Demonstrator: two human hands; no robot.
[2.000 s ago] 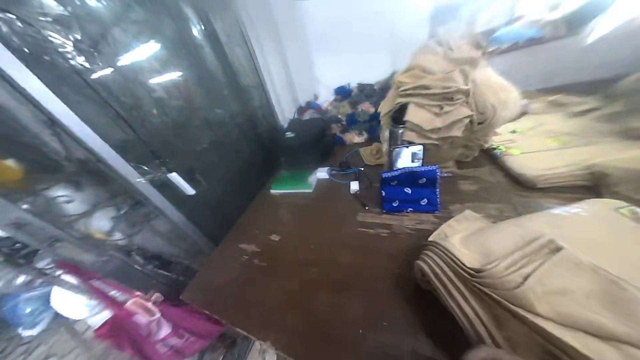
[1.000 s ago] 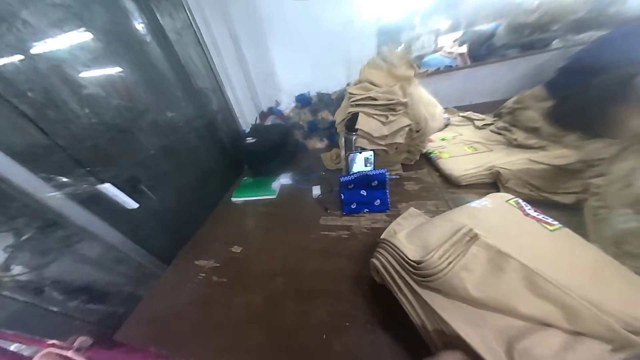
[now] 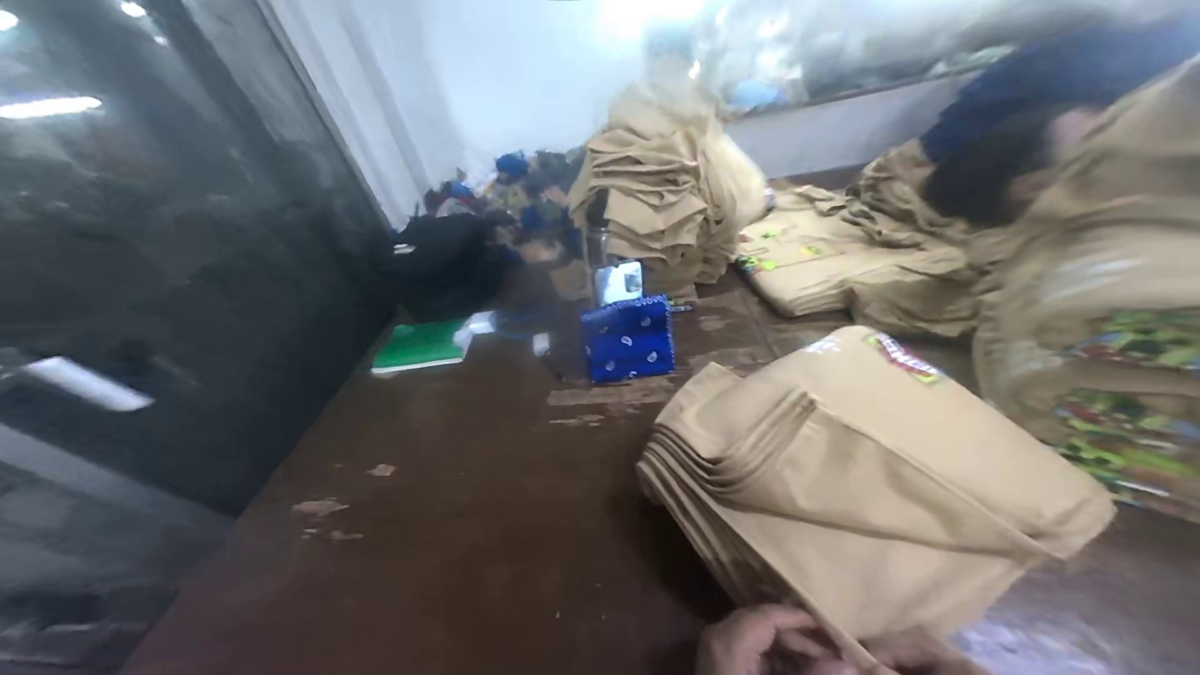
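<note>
A folded stack of tan cloth pieces, with a printed patch near its top edge, lies on the brown table. At the bottom of the view my left hand has curled fingers at the near edge of the stack and grips the edge of the cloth. My right hand is partly under the same edge, mostly hidden by the cloth and cut off by the frame, so its grip cannot be made out.
On the brown table are a blue patterned cloth, a phone, a green book and a black bag. Farther back stand a tall tan cloth heap and more cloth. A person in dark blue leans in at right.
The view has swung to the right. Both hands now show at the near edge of the tan stack, where earlier only a bit of a hand showed at the bottom.
</note>
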